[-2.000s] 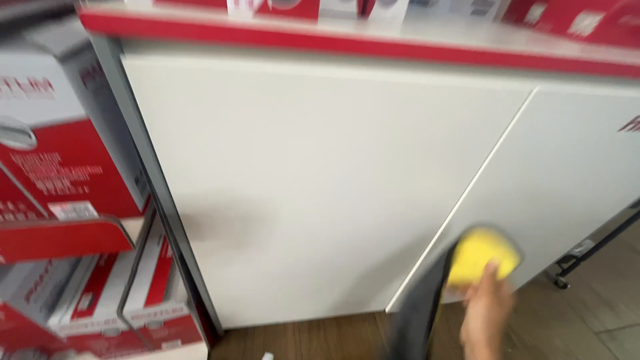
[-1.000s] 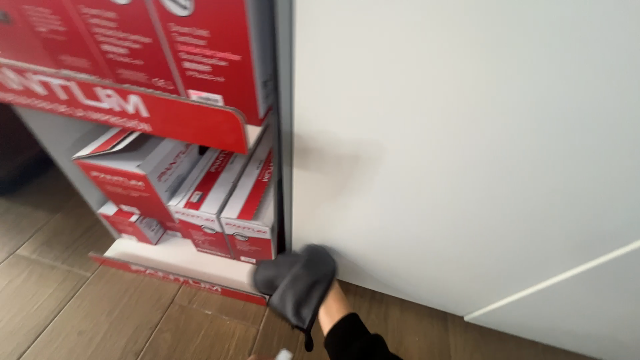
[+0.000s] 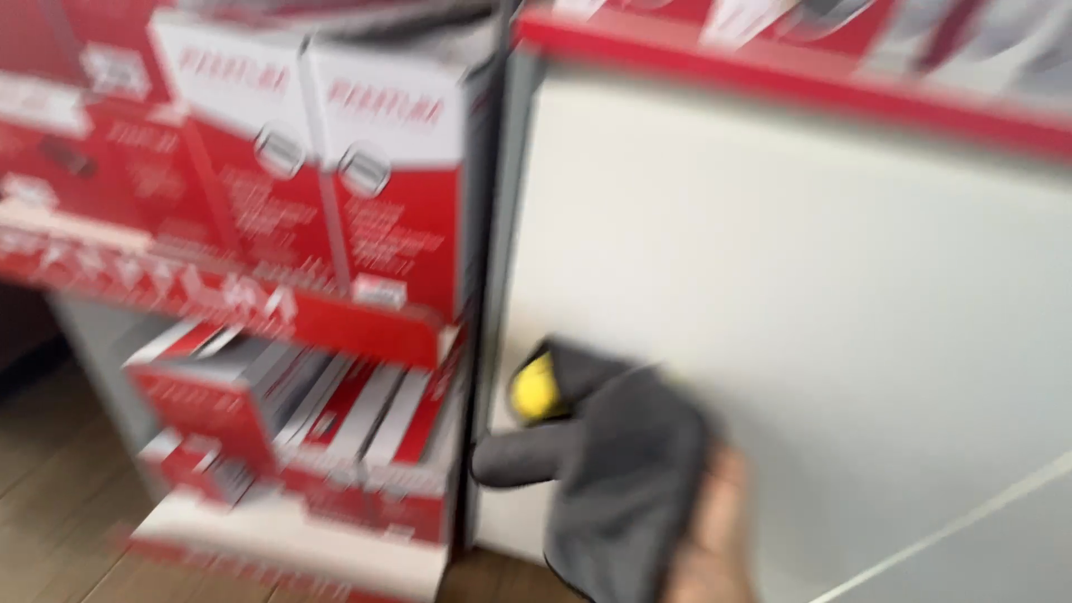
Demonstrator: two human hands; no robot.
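My right hand (image 3: 716,511) is shut on a grey and yellow cloth (image 3: 632,444), low in front of the white cabinet panel (image 3: 796,276). The dark grey side covers most of the fingers, and a yellow patch shows at the cloth's upper left. One cloth-covered part points left, toward the panel's left edge. Blur hides whether the cloth touches the panel. My left hand is out of view.
A shelf unit (image 3: 368,331) with red-and-white cartons (image 3: 394,218) stands left of the cabinet, with more boxes (image 3: 201,410) on its lower shelf. A red counter edge (image 3: 754,71) runs above the panel. Wood-look floor (image 3: 50,502) shows below.
My right hand has moved from the panel's lower left corner, near the floor, up along its left side. The yellow patch, hidden one second ago, shows again. The view has tilted up.
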